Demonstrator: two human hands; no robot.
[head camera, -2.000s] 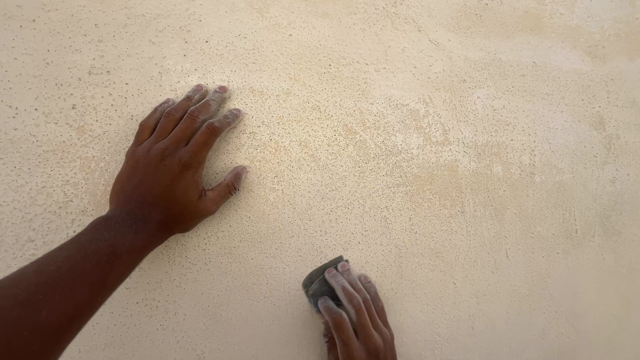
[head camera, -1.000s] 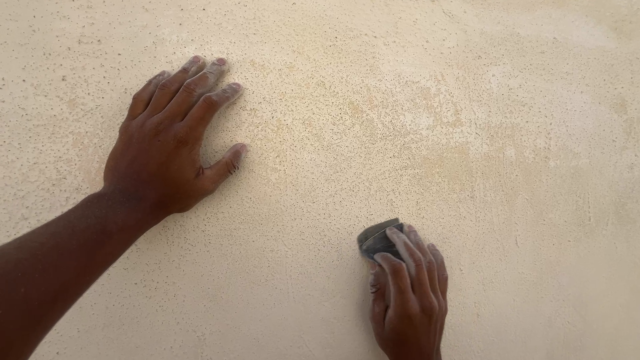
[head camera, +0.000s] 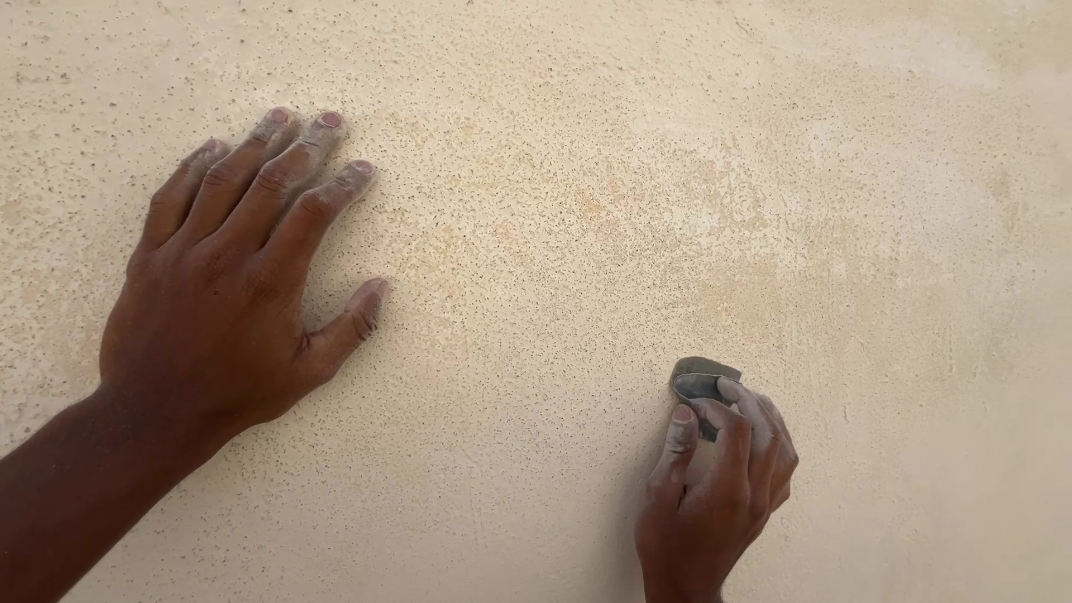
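My left hand (head camera: 226, 285) rests flat on the cream plastered wall (head camera: 519, 318), fingers and thumb apart, with nothing in it. Pale dust coats its fingertips. At the lower right, my right hand (head camera: 720, 486) grips a folded piece of dark grey sandpaper (head camera: 703, 377) between thumb and fingers. The sheet curls over on itself and lies against the wall. Part of it is hidden behind my fingers, which are dusty too.
Wall surface fills the whole view. It is speckled with small dark pits at the left and middle. Toward the right it looks smoother, with whitish and tan patches (head camera: 754, 218) and faint vertical streaks.
My right hand has moved right and upward from the bottom middle over the two seconds, still holding the sandpaper. My left hand has stayed flat on the wall, fingers spread.
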